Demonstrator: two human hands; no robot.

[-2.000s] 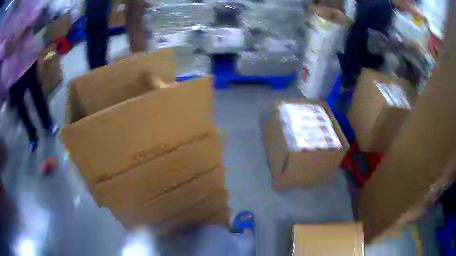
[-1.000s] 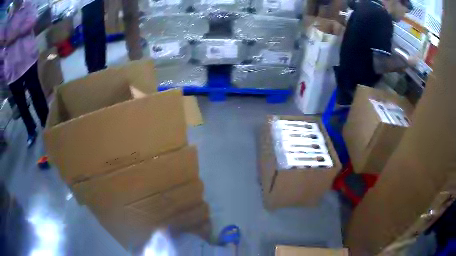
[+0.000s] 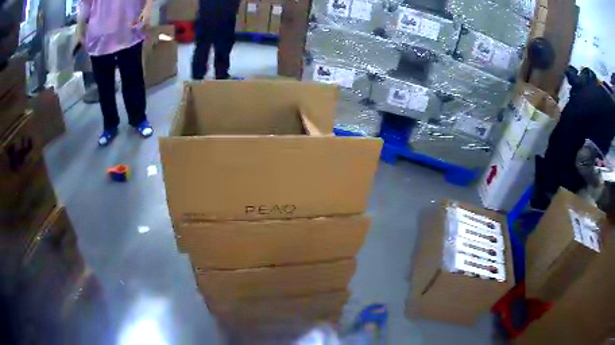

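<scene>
An open brown carton (image 3: 270,176) printed "PEAQ" stands upright in front of me, slightly left of the middle. Its top is open, with the near flap towards me and an inner flap tilted at the right. More brown cardboard (image 3: 273,273) shows in steps below it. A filled carton (image 3: 438,303) with a row of white retail boxes (image 3: 475,244) stands on the floor to the right. Neither of my hands can be made out; the bottom edge is dark and blurred.
A blue and orange tape dispenser (image 3: 119,173) lies on the floor at left. Brown cartons (image 3: 34,182) stand along the left edge. A wrapped pallet load (image 3: 418,74) is behind. Another carton (image 3: 563,246) and a red stool (image 3: 520,311) are at right. People stand back left and right.
The view has swung left and steadied, so the open carton sits nearer the middle and the filled carton farther right. Cartons at the left edge have come into view.
</scene>
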